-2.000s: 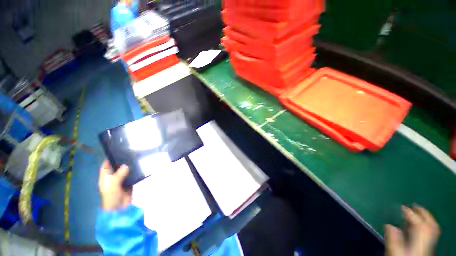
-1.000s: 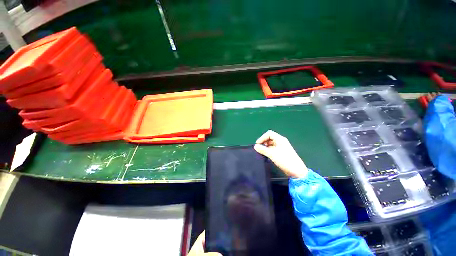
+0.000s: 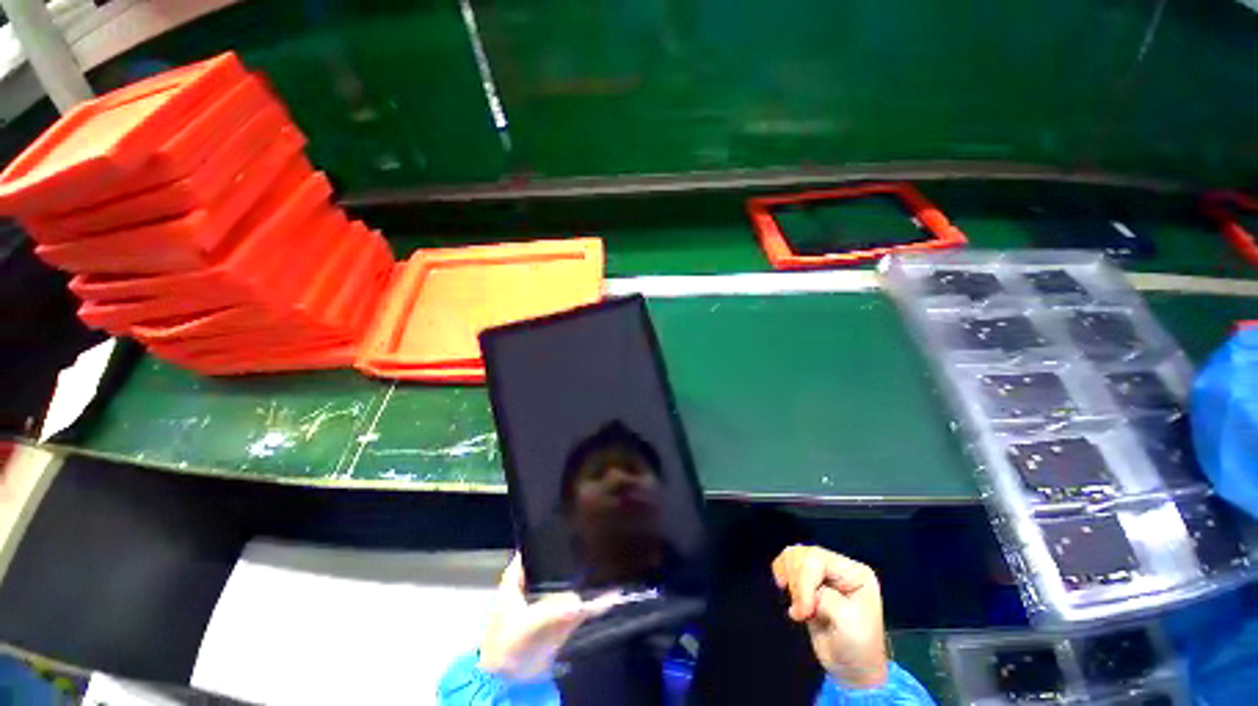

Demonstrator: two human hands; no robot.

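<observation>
A black glossy tablet screen assembly (image 3: 586,414) stands tilted in front of me, its face mirroring a person. My left hand (image 3: 534,628) holds it at the lower left edge. A clear shiny film (image 3: 628,607) shows along its lower edge. My right hand (image 3: 837,607) is to the right of the lower edge, apart from the screen, with its fingers curled; whether the fingertips pinch the film's edge is not clear. An orange tray (image 3: 504,297) lies on the green bench behind the screen, partly covered by its upper left corner.
Stacked orange trays (image 3: 207,235) stand at left. White sheets (image 3: 345,628) lie on the black lower shelf (image 3: 124,552). A clear blister tray (image 3: 952,400) with dark boards is at right, another below it. A loaded orange tray (image 3: 773,237) lies beyond the white line. A coworker's blue sleeve (image 3: 1228,414) is at the right edge.
The screen has moved up and left and now tilts. My right hand has left its top right corner and moved down beside its lower edge. Earlier, the view faced further left.
</observation>
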